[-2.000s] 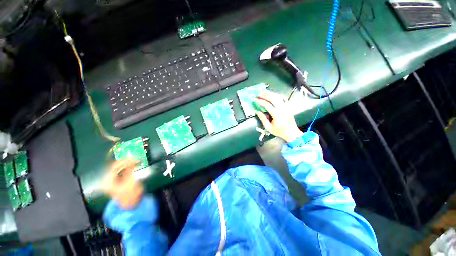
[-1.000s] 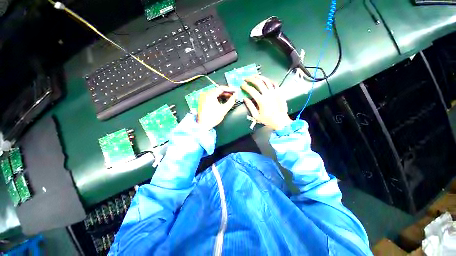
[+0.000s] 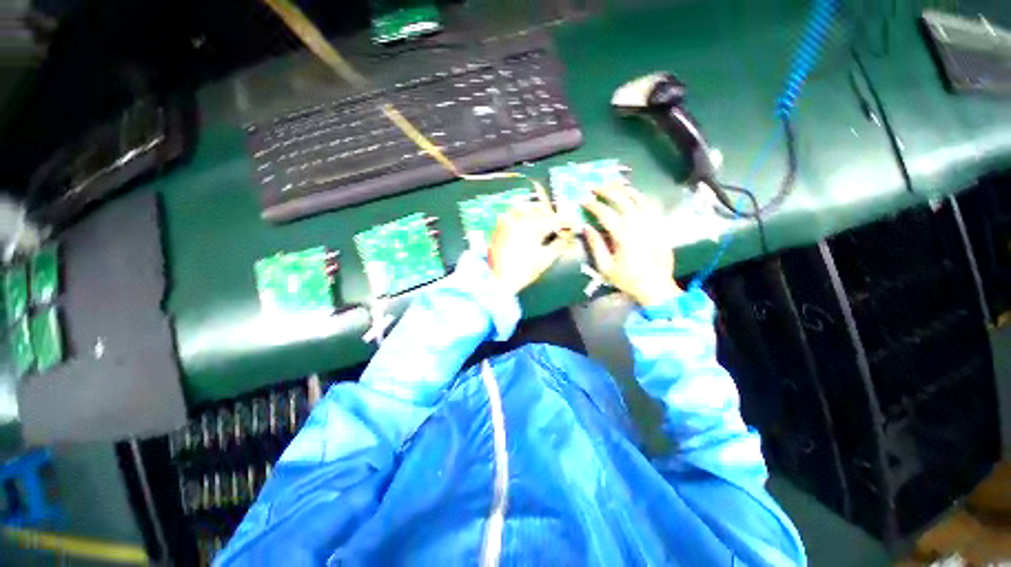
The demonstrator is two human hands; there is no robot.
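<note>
Several green circuit boards lie in a row before the keyboard. My right hand [image 3: 632,244] rests bent over the rightmost board [image 3: 585,177], partly covering it. My left hand [image 3: 528,246] is at that board's left lower edge, fingertips pinched around the end of the yellow-tan test cable [image 3: 488,175]. The fingers hide the cable's tip, so I cannot tell if it is plugged in. My left hand partly covers the neighbouring board [image 3: 488,213]. Two more boards, the middle-left one [image 3: 399,255] and the leftmost one [image 3: 295,281], lie untouched.
The black keyboard [image 3: 416,127] lies behind the boards, the barcode scanner [image 3: 682,127] right of it. A blue coiled cord [image 3: 809,61] hangs at right. A dark grey mat [image 3: 111,299] with small boards is at left. Slotted boards [image 3: 238,426] stand below the bench edge.
My left hand has come from the leftmost board to the rightmost one with the test cable. My right hand has stayed at the rightmost board. The view has shifted.
</note>
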